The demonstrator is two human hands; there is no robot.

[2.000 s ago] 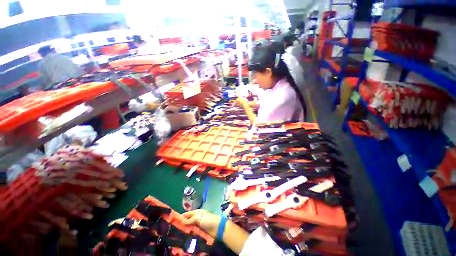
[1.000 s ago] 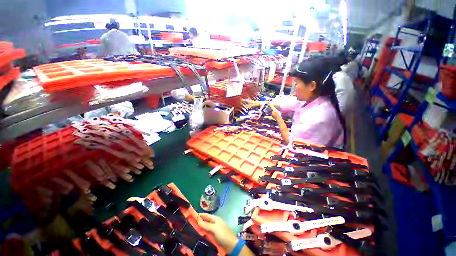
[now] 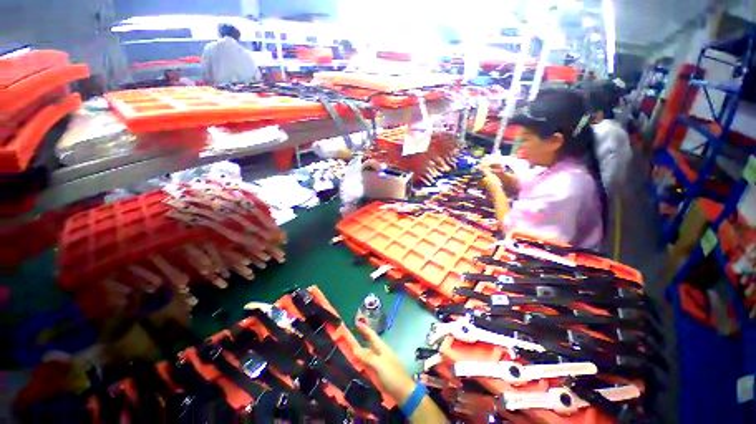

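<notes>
An orange-red tray (image 3: 327,308) of smartwatches with black straps lies at the bottom centre, tilted across the view. One watch face (image 3: 255,367) shows bright near its middle, and a pale strap lies at its far corner. My right hand (image 3: 380,361), with a blue wristband, is beside the tray's right edge, its fingers just below a squat clear bottle (image 3: 370,313) with a metallic top. Whether the fingers grip the tray edge is unclear. My left hand is not in view.
A blue stick (image 3: 395,310) lies right of the bottle. Stacked trays with pink straps (image 3: 124,232) stand left. An orange tray (image 3: 423,240) and a high stack of black- and white-strap watches (image 3: 530,371) stand right. A person in pink (image 3: 557,199) sits beyond. Shelves are overhead left.
The view has swung left, so the bench things sit further right. The watch tray is seen more fully than at first. My right hand is now nearer the bottle.
</notes>
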